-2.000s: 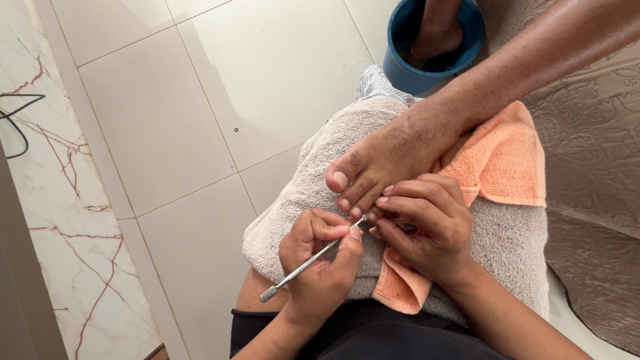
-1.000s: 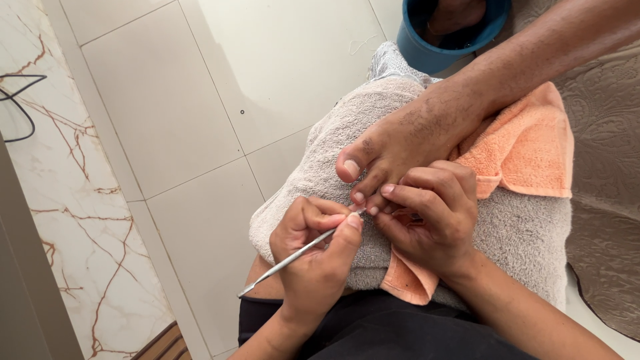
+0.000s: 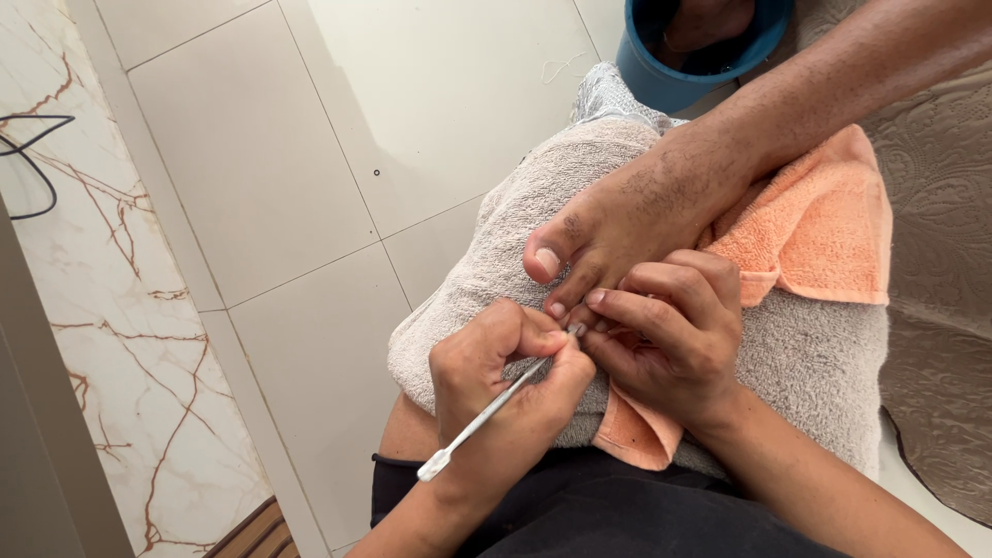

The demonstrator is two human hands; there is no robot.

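Another person's bare foot (image 3: 659, 194) rests on a grey-beige towel (image 3: 496, 248) over my lap, with an orange cloth (image 3: 837, 225) partly beneath it. My left hand (image 3: 511, 380) pinches a slim metal cuticle tool (image 3: 492, 409) between thumb and fingers. The tool's working tip is at the nail of one of the smaller toes; its flat, wider end points down and left. My right hand (image 3: 674, 333) holds the small toes from the other side, fingertips close to the tool's tip. Its fingers partly hide those toes.
A blue bucket (image 3: 670, 77) at the top holds the person's other foot. Light floor tiles (image 3: 310, 178) lie to the left, beside a marble-patterned strip (image 3: 116, 271) with a black cable (image 3: 50, 186). Brown patterned fabric (image 3: 938, 178) covers the right side.
The tool has turned in my left hand, and its wide rear end now points more steeply down. My right hand stays at the small toes.
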